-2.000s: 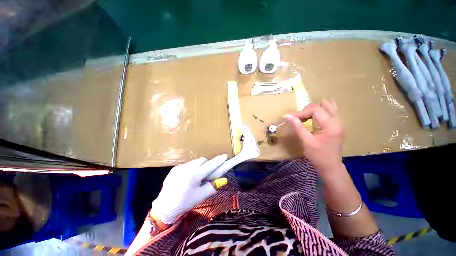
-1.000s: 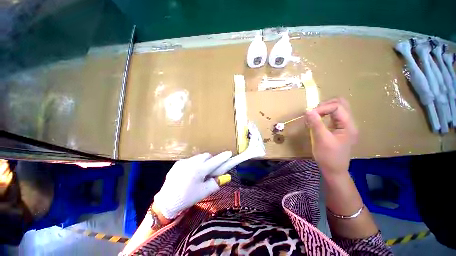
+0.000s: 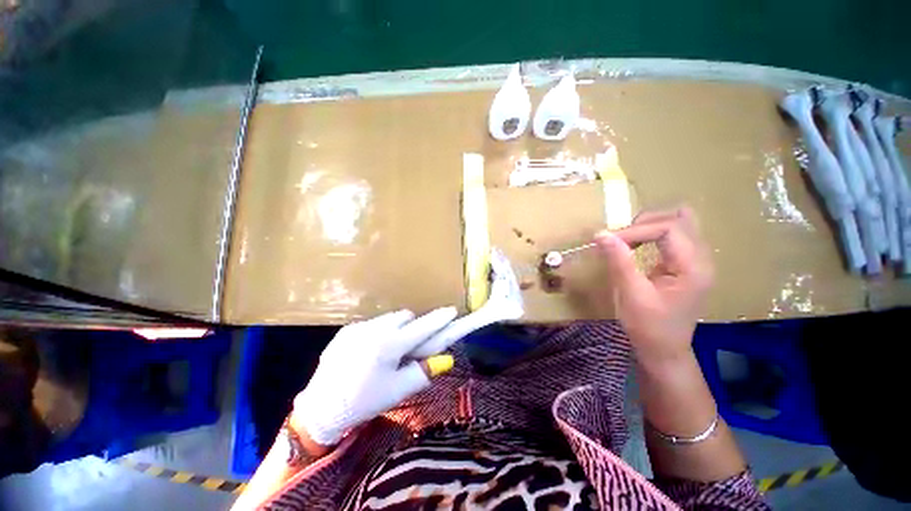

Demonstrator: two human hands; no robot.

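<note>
My left hand (image 3: 372,371), in a white knit glove with a yellow band on one finger, holds a pale grey moulded part (image 3: 496,299). The part's wider curved head lies at the bench's front edge, beside the left yellow tape strip (image 3: 474,220). My bare right hand (image 3: 659,284), slightly blurred, pinches a thin pale swab stick (image 3: 579,249) between its fingertips. The stick's tip is at a tiny white round cap (image 3: 552,259) on the brown pad (image 3: 544,215). Dark spots and a brown stain lie beside the cap.
Two white bottles (image 3: 509,110) with pointed nozzles stand behind the pad. Spare thin sticks (image 3: 551,172) lie below them. Several grey parts (image 3: 831,180) lie in a row at right. A metal strip (image 3: 238,180) crosses the bench at left. The green conveyor (image 3: 420,40) is behind.
The camera view has shifted slightly. My right hand keeps the stick's tip at the cap, with small finger movement. My left hand still holds the grey part.
</note>
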